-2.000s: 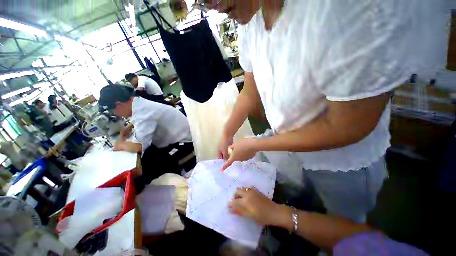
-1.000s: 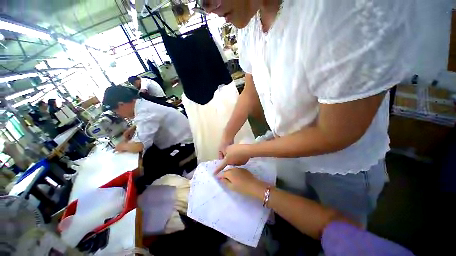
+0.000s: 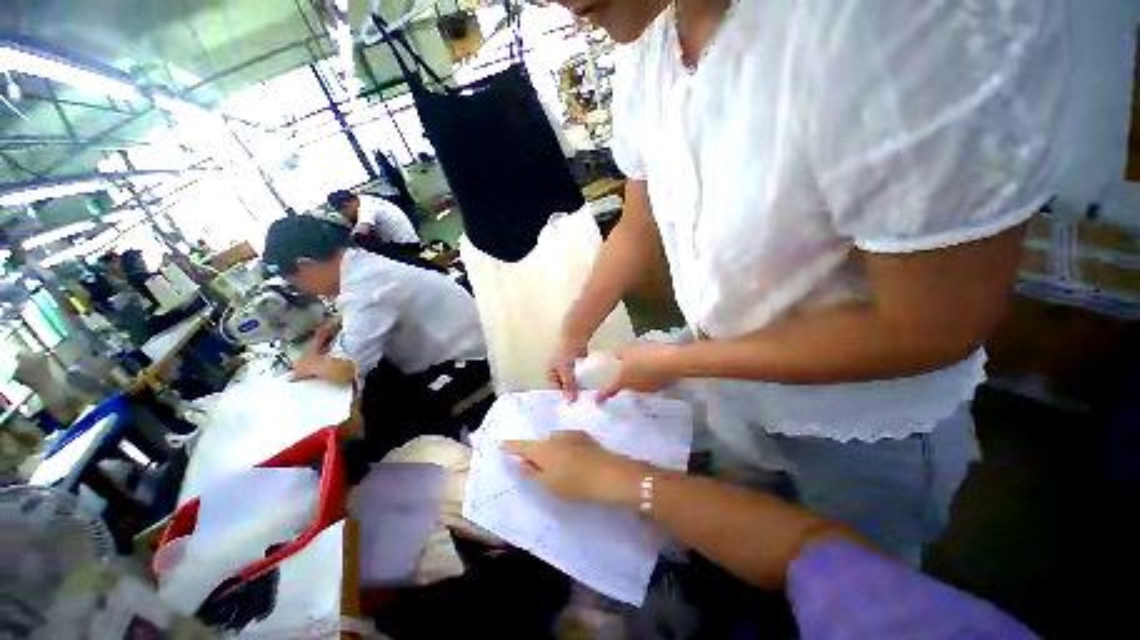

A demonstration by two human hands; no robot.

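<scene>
A white paper pattern piece (image 3: 563, 531) with pen lines and dotted edges lies tilted in front of me. My right hand (image 3: 569, 465) comes from the lower right, with a purple sleeve and a bracelet. It lies over the paper, index finger extended to the left, holding nothing. A co-worker's hands (image 3: 578, 373) are at the paper's top edge, with a small rounded white thing at the fingers. My left hand is not recognisable; a blurred shape below the paper cannot be told.
The co-worker in a white blouse (image 3: 800, 150) stands close at right. A red tray (image 3: 328, 481) holding white pieces is at lower left. Pale lilac fabric (image 3: 398, 519) and cream fabric lie beside it. A black garment (image 3: 506, 163) hangs above cream cloth (image 3: 531, 300). Another person sits at a sewing machine.
My right hand first moved up the paper beside the co-worker's fingers, then left, its finger now extended. The co-worker's pointing finger has drawn back to the paper's top edge.
</scene>
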